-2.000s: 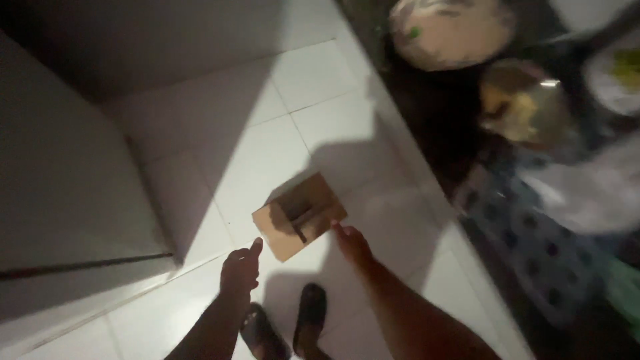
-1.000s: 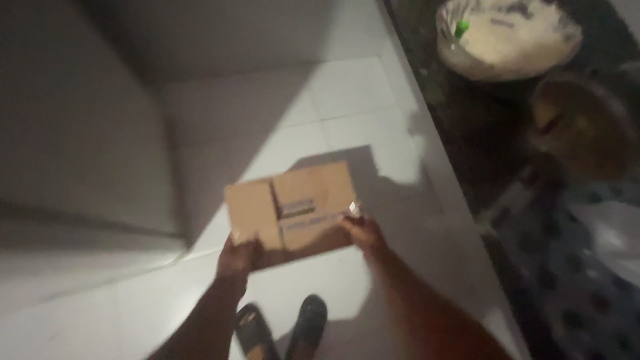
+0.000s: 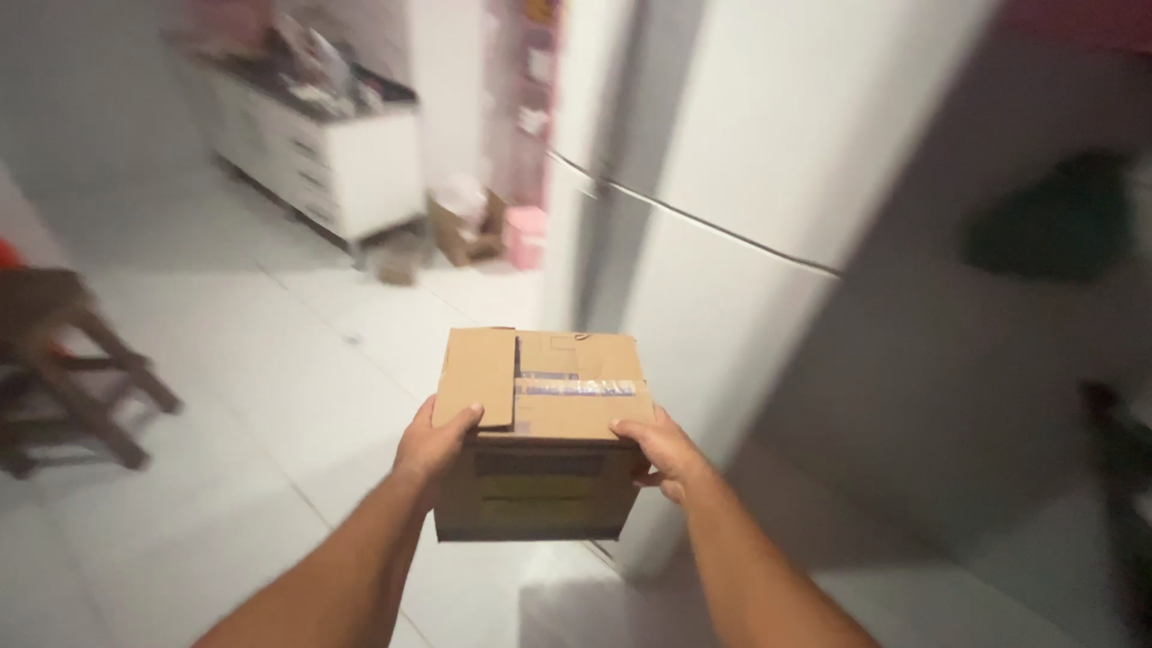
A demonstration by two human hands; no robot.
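Note:
A cardboard box (image 3: 540, 486) is held up in front of me, above the tiled floor. My left hand (image 3: 435, 441) grips its left side, with the thumb on the top near the edge of a flap. On the right side my right hand (image 3: 664, 453) holds it, thumb on the top and fingers around the side. The top flaps lie folded down, and a strip of clear tape with print runs across the right part. The front face bears a dark and yellowish printed area.
A white wall edge (image 3: 711, 180) with a cable across it stands just right of the box. A wooden stool (image 3: 54, 333) is at the left. Farther back are a white cabinet (image 3: 369, 175), an open cardboard box (image 3: 463, 238) and a pink bin (image 3: 525, 237).
Both hands, apart beside the box two seconds ago, have taken hold of it and lifted it. The view has swung from the floor beside a counter to the room ahead.

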